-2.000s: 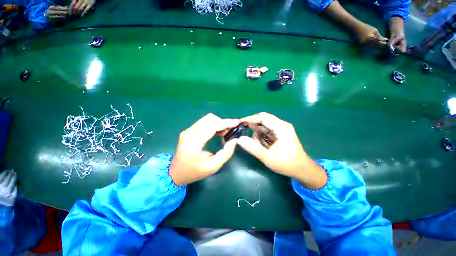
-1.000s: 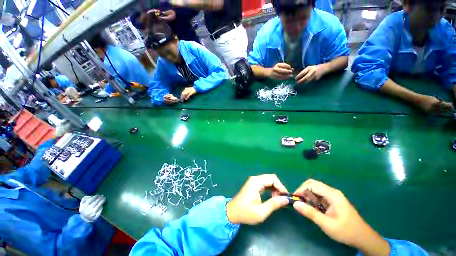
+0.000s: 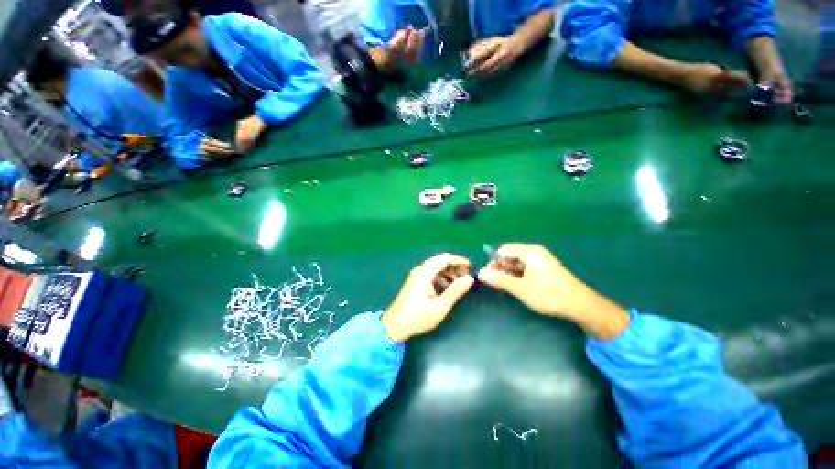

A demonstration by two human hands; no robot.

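My left hand (image 3: 426,300) and my right hand (image 3: 545,282) are bare and face each other above the green surface (image 3: 513,334). Their fingertips nearly meet around a small dark part (image 3: 477,276), mostly hidden by the fingers and blurred. A short grey tip (image 3: 490,249) shows above my right fingers; I cannot tell what it belongs to. A tangled pile of thin white wires (image 3: 275,316) lies to the left of my hands. One loose white strand (image 3: 515,432) lies near the front edge.
Several small units lie beyond my hands, including a pale one (image 3: 430,197), a square open-looking one (image 3: 483,193) and a dark piece (image 3: 465,212). A blue tray stack (image 3: 105,325) stands at the left. People in blue smocks work across the line, near another white wire pile (image 3: 432,101).
The view has swung left and back down over these 2 seconds. My hands are still together, with the fingertips slightly further apart. The orange bit seen between them 1 second ago no longer shows.
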